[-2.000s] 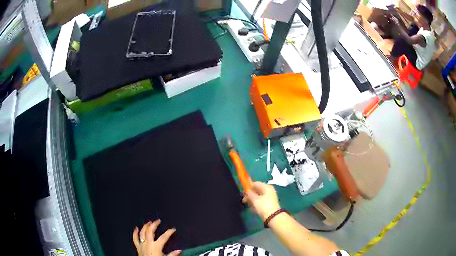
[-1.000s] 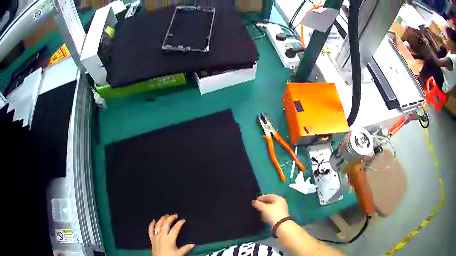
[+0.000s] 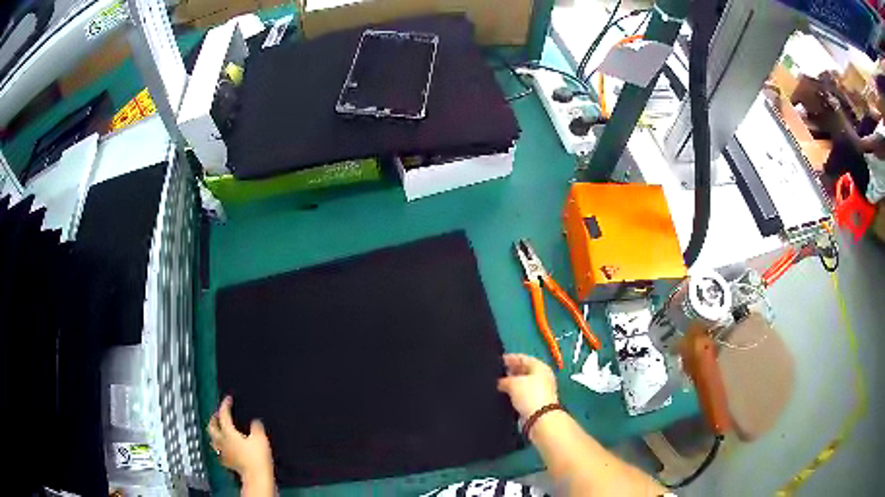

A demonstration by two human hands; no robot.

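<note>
A black bench mat (image 3: 359, 359) lies flat on the green bench in front of me. My left hand (image 3: 241, 448) is at the mat's lower left edge, fingers apart, thumb over the mat. My right hand (image 3: 529, 386) is at the mat's right edge with its fingertips on or beside the edge; whether it pinches the mat cannot be told. Pliers with orange handles (image 3: 553, 306) lie spread open on the bench, right of the mat.
A thin panel or frame (image 3: 388, 76) lies on a second black mat (image 3: 291, 116) over boxes at the back. An orange box unit (image 3: 624, 238), crumpled white scraps (image 3: 596, 373) and a brown-handled tool (image 3: 706, 379) stand or lie to the right. A metal rack (image 3: 175, 330) is at left.
The pliers have left my right hand and lie on the bench. My left hand has moved left to the mat's left edge. The mat sits slightly differently, and the camera view has shifted.
</note>
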